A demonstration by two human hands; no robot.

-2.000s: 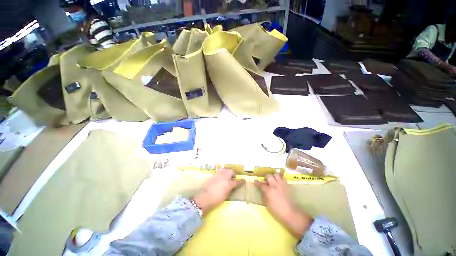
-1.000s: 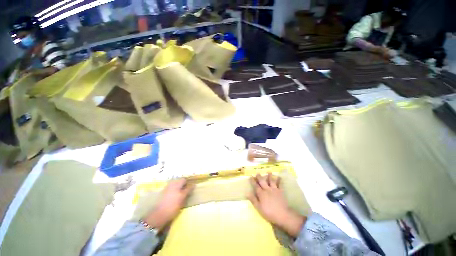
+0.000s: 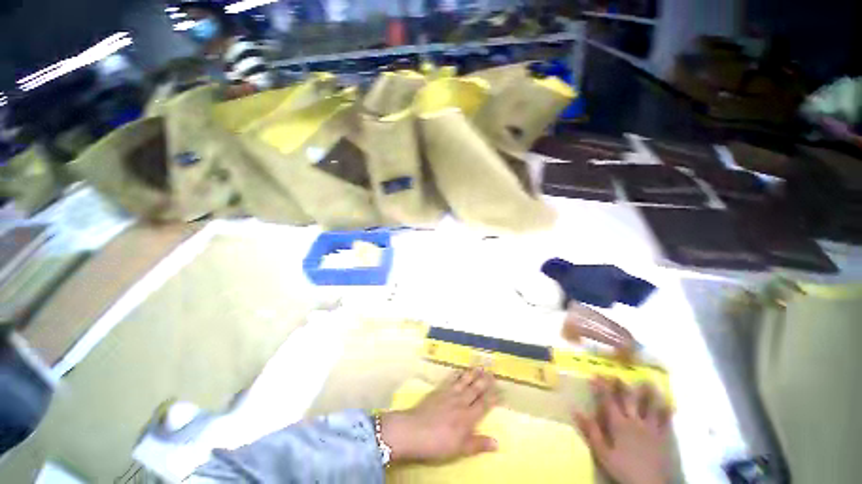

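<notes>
A khaki bag panel (image 3: 364, 371) lies flat in front of me with a bright yellow piece (image 3: 534, 444) on its near part. A yellow strip with a black middle section (image 3: 491, 343) lies across the panel's far edge. My left hand (image 3: 442, 416) rests flat on the panel and yellow piece, fingertips at the strip's near edge. My right hand (image 3: 626, 430) lies palm down with spread fingers at the strip's right part; it is slightly blurred. Neither hand is closed around anything.
A blue tray (image 3: 348, 276) with cream pieces, a dark cloth (image 3: 600, 284) and a brown-amber bottle (image 3: 597, 328) lie beyond the panel. Part-made bags (image 3: 397, 156) stand behind, dark brown panels (image 3: 728, 236) rear right. Khaki panels lie left and right. A masked person stands rear left.
The view has swung left. The strip's black middle section now shows. My left hand has moved towards the panel's middle, and my right hand now lies at the strip's right part.
</notes>
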